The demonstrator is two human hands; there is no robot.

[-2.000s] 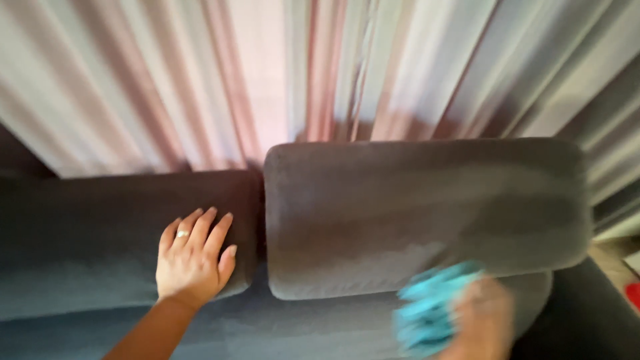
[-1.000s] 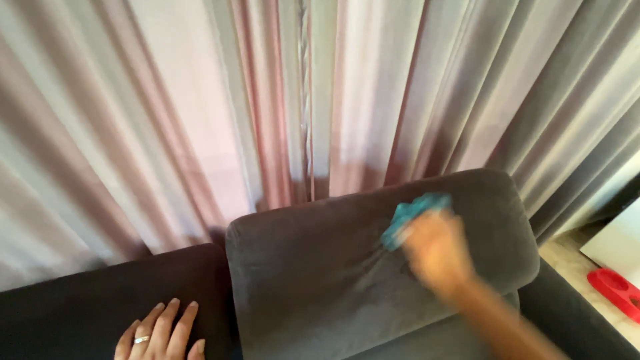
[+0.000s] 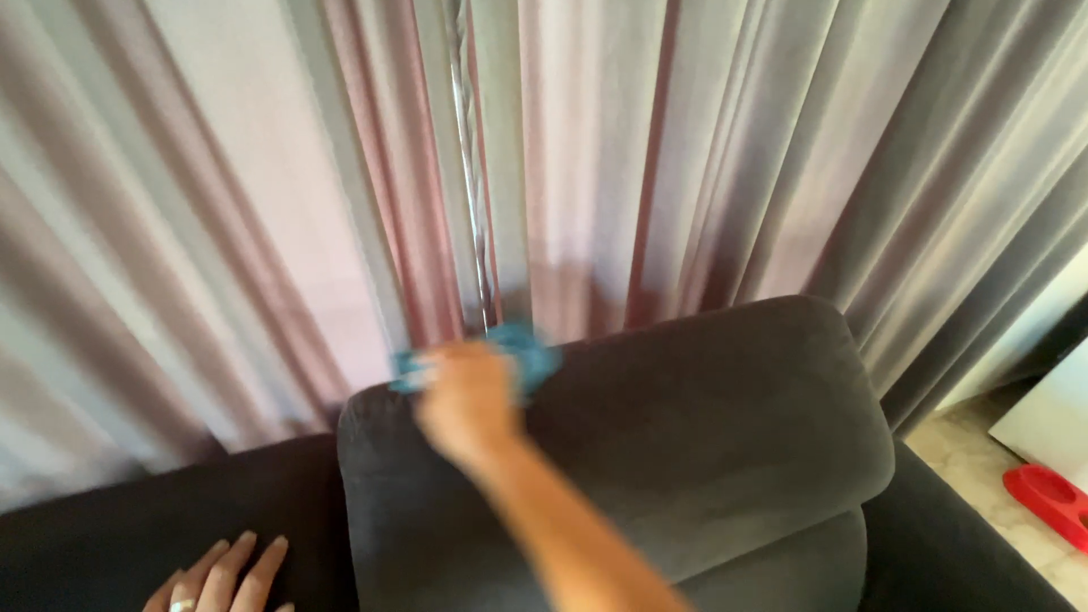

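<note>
Blurred by motion, my right hand (image 3: 472, 399) is closed on a bunched teal cloth (image 3: 529, 357) at the top edge of a dark grey sofa headrest cushion (image 3: 680, 425), toward its left end. My left hand (image 3: 223, 582), with a ring on one finger, shows only in part at the bottom left. Its fingers are slightly apart and rest on the neighbouring dark sofa back section (image 3: 170, 510), holding nothing.
Pleated pink and grey curtains (image 3: 578, 153) hang right behind the sofa. The dark sofa arm (image 3: 952, 544) lies on the right. Beyond it, a red two-bowl dish (image 3: 1045, 501) stands on the light floor (image 3: 969, 450) by a white panel (image 3: 1050, 425).
My right hand has moved with the cloth from the lower front of the cushion onto its face, then left along to the top edge. The view has shifted to the right.
</note>
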